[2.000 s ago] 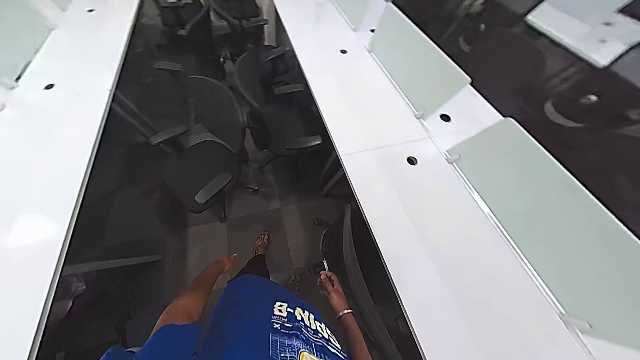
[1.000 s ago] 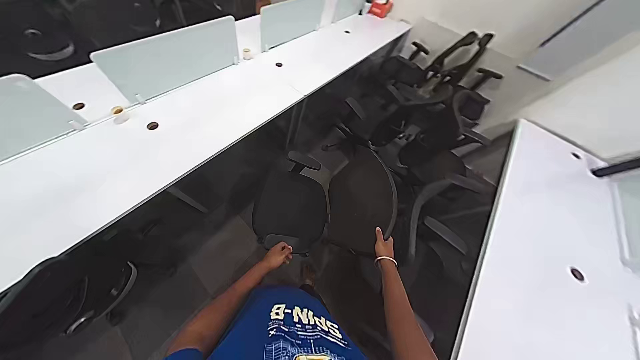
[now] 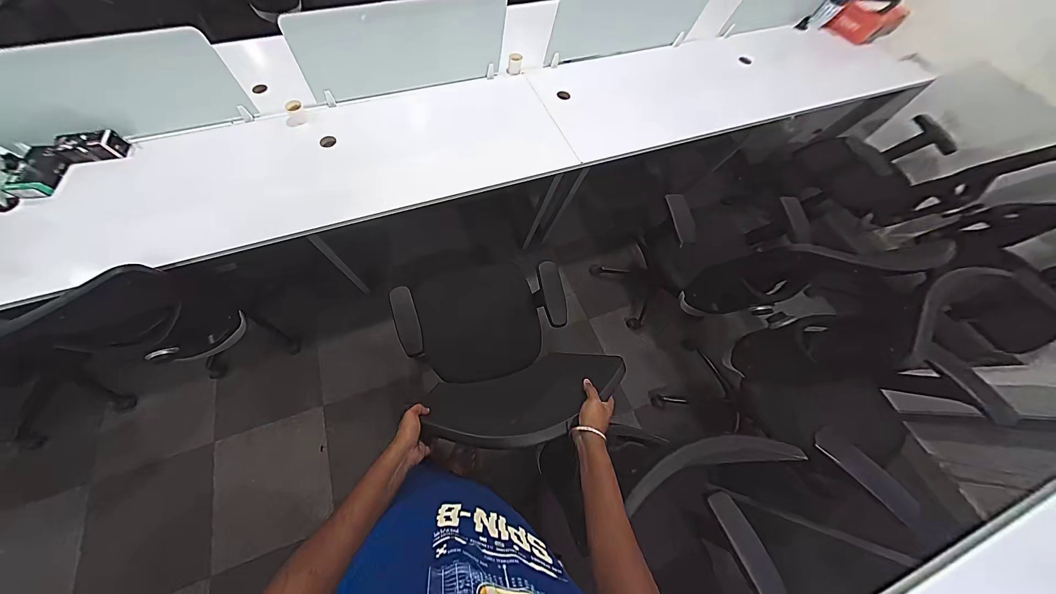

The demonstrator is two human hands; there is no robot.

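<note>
Both hands hold a black office swivel chair (image 3: 478,330) by its near part, close to my body. My left hand (image 3: 412,433) grips the left end of the near edge, thumb on top. My right hand (image 3: 596,407), with a light bracelet at the wrist, grips the right end of the same part, its thumb also on top. The chair's two armrests point away from me, toward the long white desk (image 3: 429,148). My fingers are mostly hidden under the edge, and so is the chair's base.
Several black office chairs (image 3: 817,388) crowd together on the right. Another black chair (image 3: 140,322) stands at the left desk edge. Frosted glass dividers (image 3: 396,49), black boxes (image 3: 91,147) and a red object (image 3: 866,18) are on the desk. A white desk corner (image 3: 990,553) lies lower right.
The view has turned a lot. One second ago my hands were on or at two adjacent dark chair parts; now both grip one chair, which is nearer the middle of the aisle.
</note>
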